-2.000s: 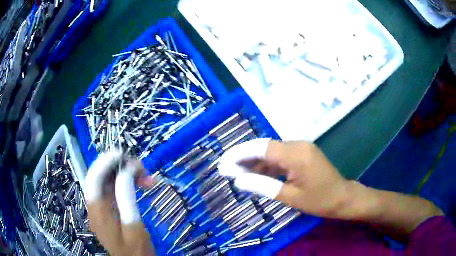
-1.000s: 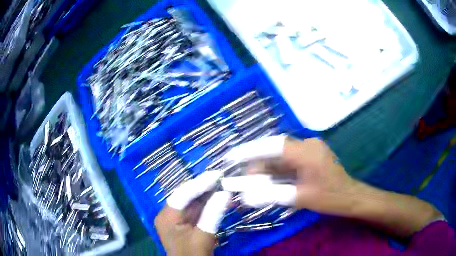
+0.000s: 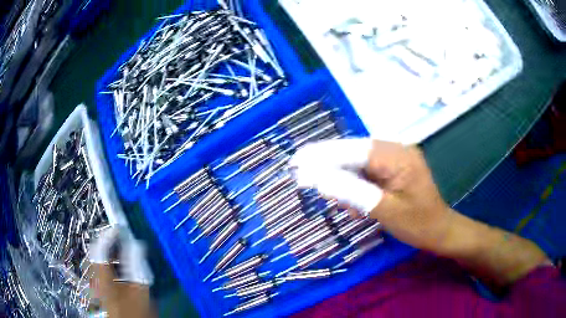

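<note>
Rod-and-barrel assemblies [image 3: 288, 223] lie in slanting rows in the near blue tray [image 3: 162, 231]. My right hand [image 3: 366, 180], with white finger cots, is over the upper right of these rows, its thumb and fingertips close together; whether it holds a part cannot be told. My left hand [image 3: 121, 261], blurred and cut off by the bottom edge, is at the lower right of the narrow pale tray [image 3: 107, 180], over the short metal tubes [image 3: 65, 199]. Whether its fingers hold anything cannot be told. Thin rods [image 3: 186, 74] lie jumbled in the far blue tray [image 3: 112, 149].
A large white tray [image 3: 428, 129] with small white pieces [image 3: 413, 59] stands at the upper right on the green bench [image 3: 478, 152]. Part of another pale tray [image 3: 552, 22] shows at the top right corner. Blurred bags and metal parts line the left edge.
My left hand went from the rods to beside my right hand over the near blue tray, and is now at the narrow pale tray. My right hand has stayed over the rows.
</note>
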